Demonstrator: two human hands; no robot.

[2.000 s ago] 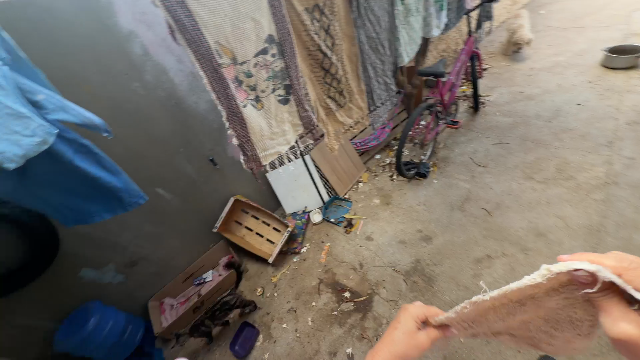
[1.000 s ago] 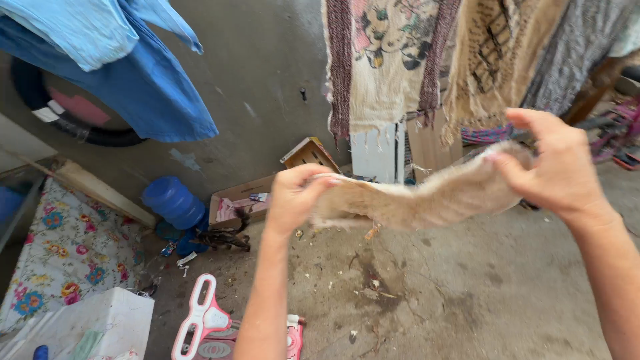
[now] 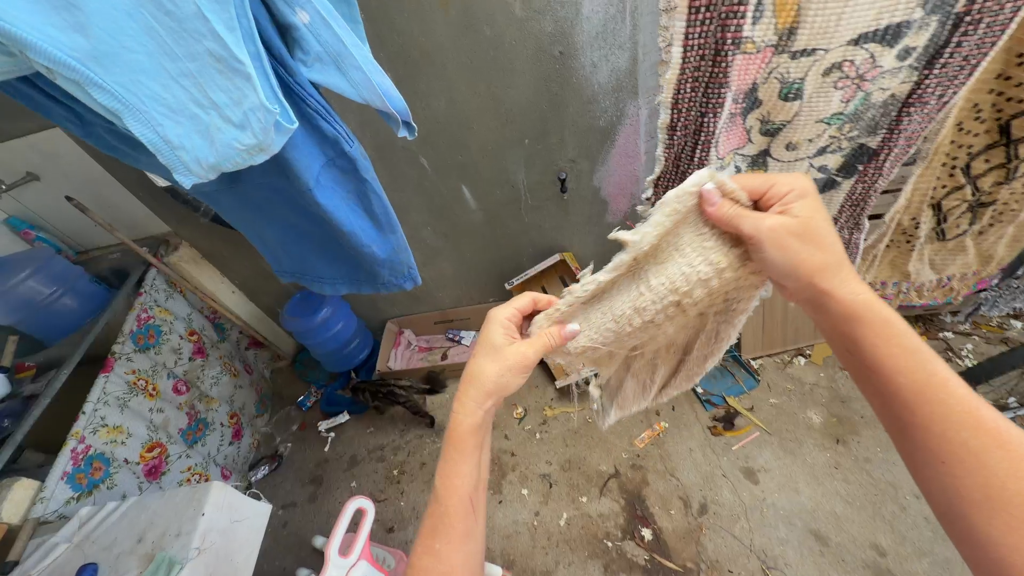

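A frayed beige woven cloth (image 3: pixel 664 296) is stretched between my two hands in midair. My left hand (image 3: pixel 516 344) pinches its lower left corner between thumb and fingers. Higher up, my right hand (image 3: pixel 772 228) grips the upper right corner, thumb on top. The cloth hangs slanted, its lower part loose and folded. Behind my right hand hangs a woven rug with a printed animal and flowers (image 3: pixel 824 88); a tan rug with dark markings (image 3: pixel 968 176) hangs beside it. Light blue (image 3: pixel 160 80) and darker blue garments (image 3: pixel 320 192) hang at the upper left.
By the grey wall (image 3: pixel 496 160) are a blue water jug (image 3: pixel 328 330), a cardboard box (image 3: pixel 432 320) and a dark-furred animal (image 3: pixel 400 394). Floral fabric (image 3: pixel 168 400) and a white box (image 3: pixel 192 532) stand left. A pink and white plastic object (image 3: pixel 356 544), a blue dustpan (image 3: pixel 728 380) and litter lie on the concrete.
The view has swung left, away from the bicycle. My hands have stayed on the cloth, which now slants up toward my right hand; one second ago it was stretched nearly level.
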